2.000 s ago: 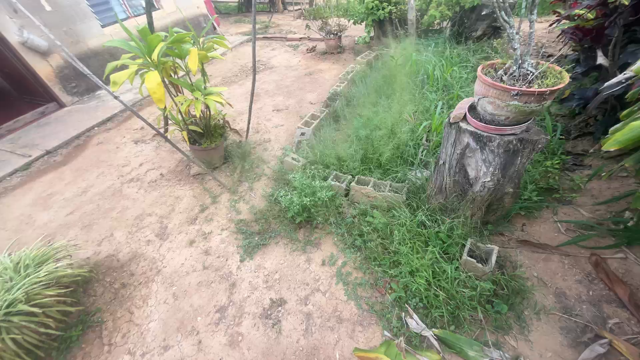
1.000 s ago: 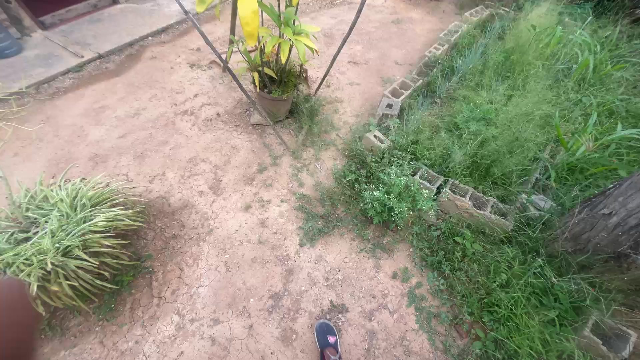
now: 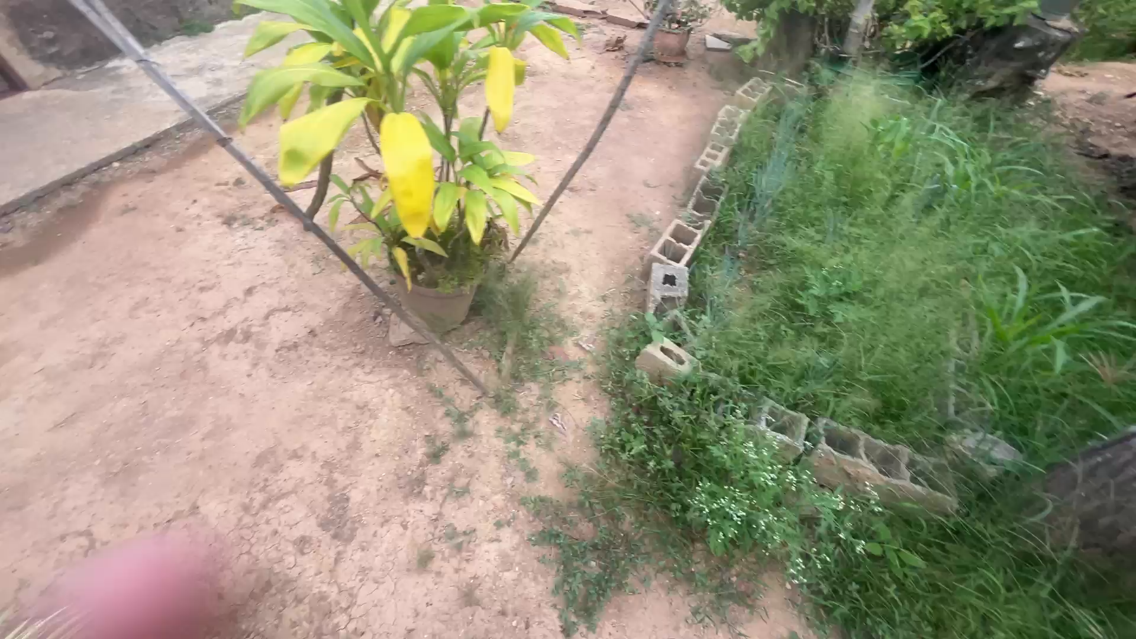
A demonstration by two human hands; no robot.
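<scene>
A blurred pink shape at the lower left appears to be part of my left hand (image 3: 133, 587); its fingers cannot be made out, nor whether it holds anything. It shows over bare reddish soil. My right hand is out of view. Ahead stands a potted plant (image 3: 410, 173) with green and yellow leaves, its clay-coloured pot (image 3: 437, 308) on the ground. A slanting pole (image 3: 266, 191) crosses in front of it, and another thin pole (image 3: 590, 142) leans at its right.
Hollow concrete blocks (image 3: 679, 241) edge a bed of tall grass (image 3: 887, 266) on the right. A loose block (image 3: 666, 357) and more blocks (image 3: 874, 470) lie among white-flowered weeds (image 3: 732, 506). A tree stump or trunk (image 3: 1096, 497) is at the right edge, a concrete walkway (image 3: 98, 115) at upper left.
The view has tilted up since one second ago, and the potted plant appears nearer. The shoe and the spiky plant seen at the left then are out of view, apart from possible leaf tips.
</scene>
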